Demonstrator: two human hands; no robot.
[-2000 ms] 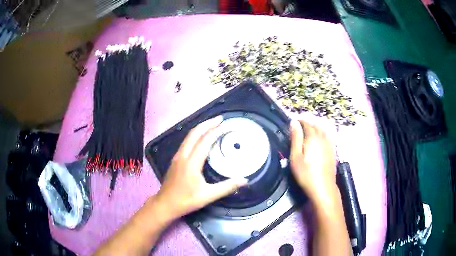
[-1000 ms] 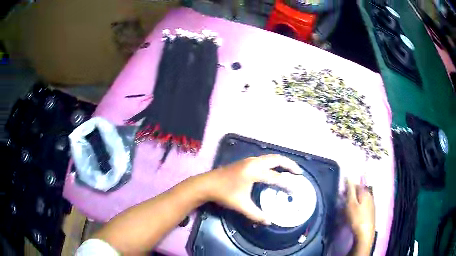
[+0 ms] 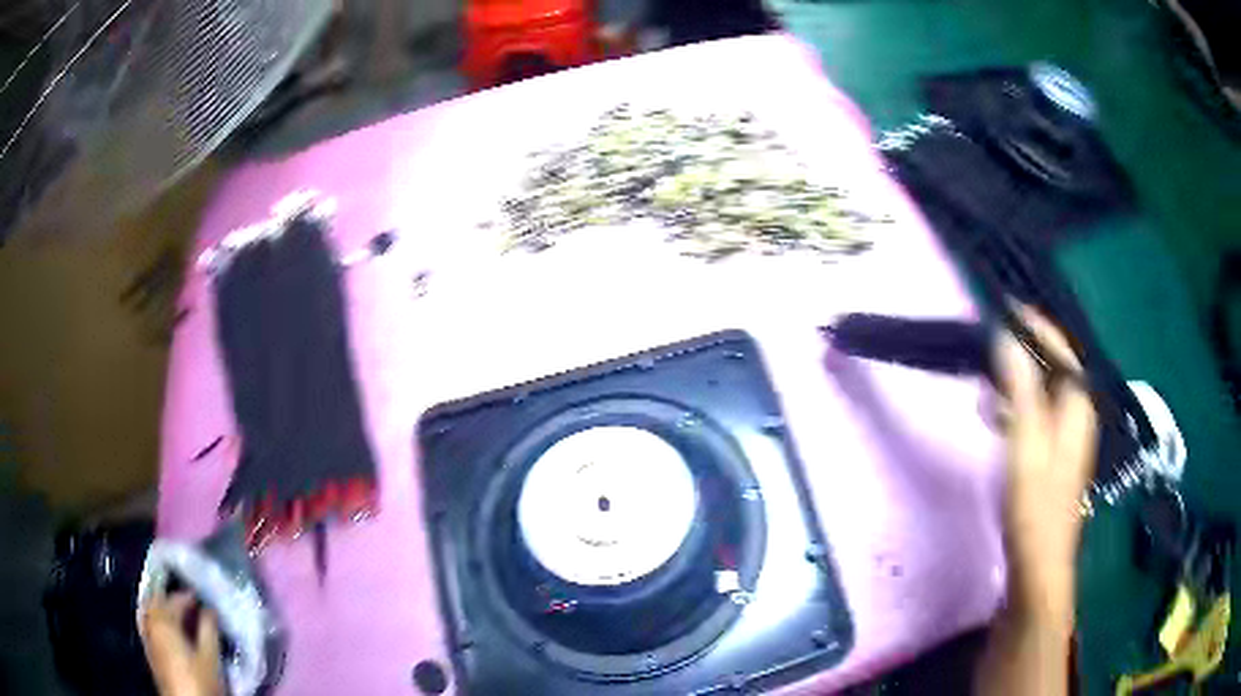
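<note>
The speaker panel (image 3: 803,544) lies flat on the pink table with the speaker driver (image 3: 608,505) in it, silver magnet facing up. A tiny white connector (image 3: 727,582) rests on the driver's lower right side. My right hand (image 3: 1048,388) holds the rear of the black electric screwdriver (image 3: 905,341), its tip pointing left above the table. My left hand (image 3: 184,642) is at the open plastic bag (image 3: 234,598) at lower left, fingers in its opening; whether they grip a part cannot be told. The image is blurred.
A loose pile of tiny metal clips (image 3: 681,184) lies behind the panel. A lead bundle (image 3: 293,367) lies at left; another (image 3: 994,252) lies on the green bench at right, near another speaker (image 3: 1041,150). A yellow tool (image 3: 1191,639) is at lower right.
My left hand has left the magnet and moved to the plastic bag. My right hand has taken hold of the screwdriver and raised it. The view has shifted, and the panel appears turned.
</note>
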